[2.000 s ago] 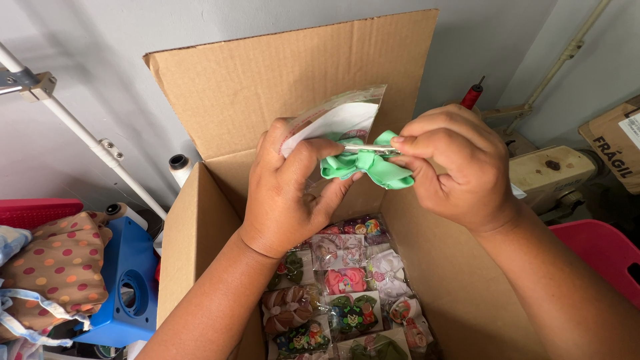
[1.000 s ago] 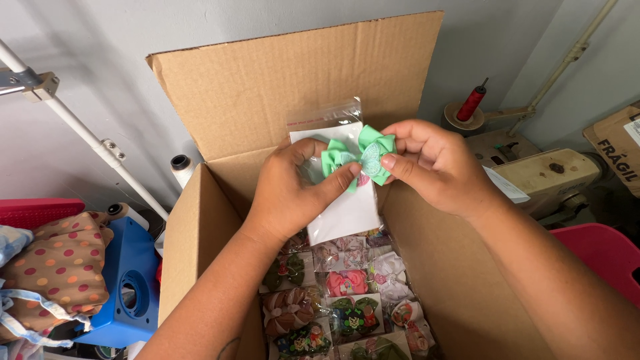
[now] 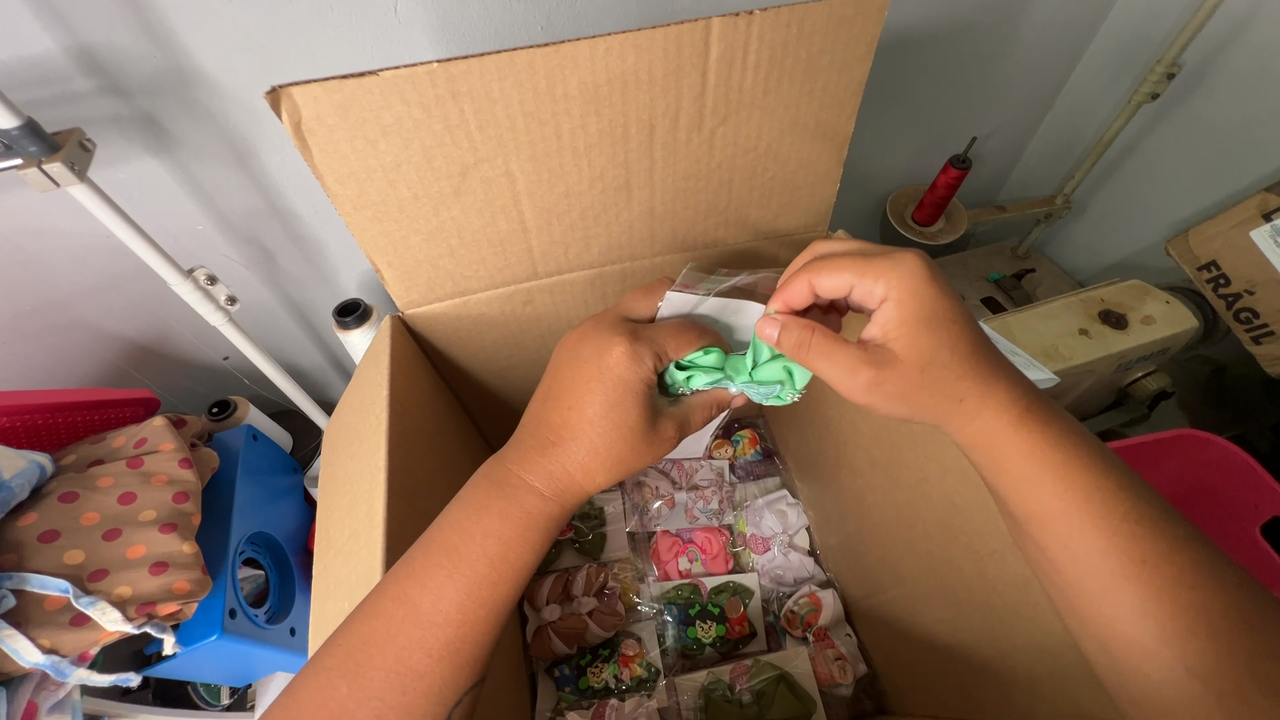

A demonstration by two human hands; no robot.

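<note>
A mint-green ribbon bow [image 3: 740, 373] with a glittery centre is gripped in my left hand [image 3: 625, 390], its thumb below the bow. The same hand keeps a white card in a clear plastic sleeve [image 3: 725, 312] behind the bow. Thumb and fingertips of my right hand [image 3: 870, 335] pinch the bow's upper right loop. Both hands are above an upright cardboard box [image 3: 350, 500]. Inside it lie several bagged bows, among them a pink one [image 3: 692, 553], a brown one [image 3: 575, 608] and a white one [image 3: 780, 540].
The box's back flap [image 3: 590, 150] stands raised. At left are a blue plastic part [image 3: 262, 560], polka-dot fabric [image 3: 100, 530] and a white thread cone [image 3: 355, 328]. On the right are a red thread spool [image 3: 943, 192], a sewing machine [image 3: 1100, 325] and a pink bin [image 3: 1200, 490].
The bow has been turned from its clip side to its decorated side, then tilted so its loops point up. My right hand has shifted from the bow's centre to its upper right loop.
</note>
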